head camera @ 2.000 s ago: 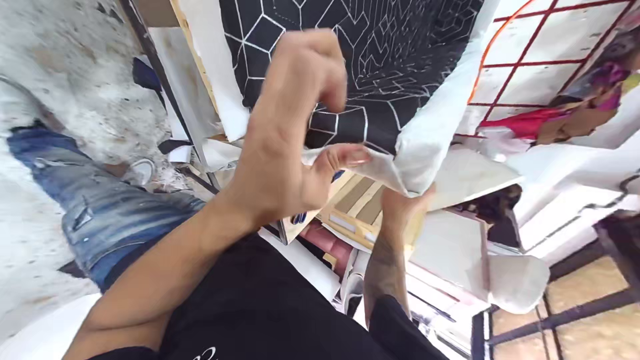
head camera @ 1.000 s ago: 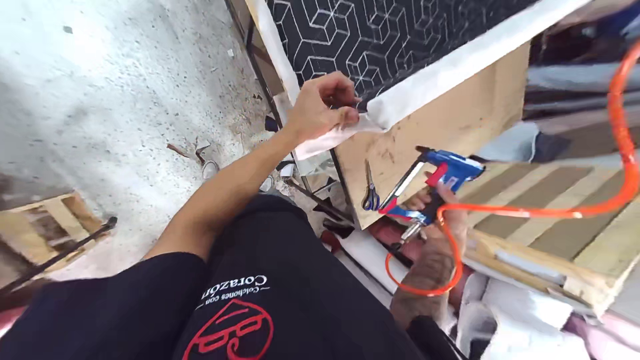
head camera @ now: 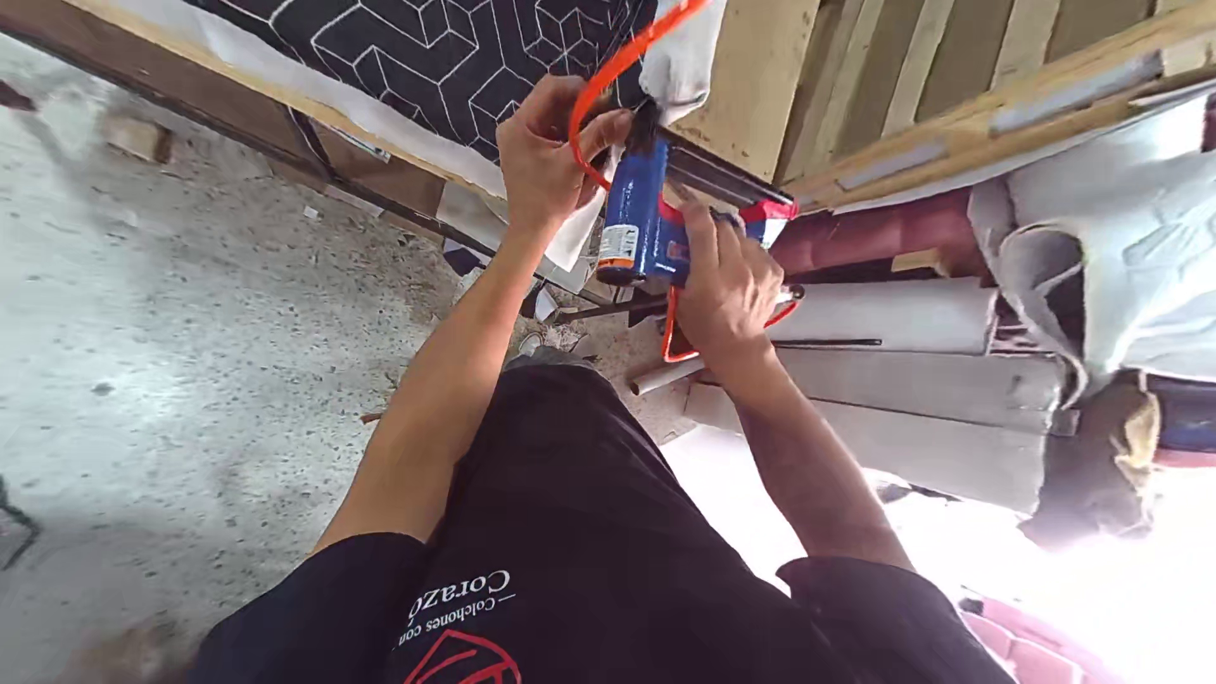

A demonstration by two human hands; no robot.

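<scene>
My right hand (head camera: 727, 275) grips a blue and red pneumatic staple gun (head camera: 638, 214) by its handle. The gun's nose is up against the corner of a piece covered in black fabric with white geometric lines (head camera: 408, 57). An orange air hose (head camera: 617, 65) loops over my left fingers. My left hand (head camera: 556, 157) pinches the fabric edge at that corner, close beside the nose. White backing cloth (head camera: 682, 66) hangs over the edge there. The exact spot under the nose is hidden.
A slatted wooden frame (head camera: 912, 85) lies at the upper right. Below it are a dark red roll (head camera: 874, 233), grey-white boards (head camera: 912, 389) and crumpled white sheeting (head camera: 1140, 228). A wood block (head camera: 138, 138) and scraps lie on the speckled floor (head camera: 218, 332) at left.
Empty two seconds ago, my right hand area shows the staple gun one second ago, lower right of the corner. Now the gun is at the corner beside my left hand. The view has shifted strongly.
</scene>
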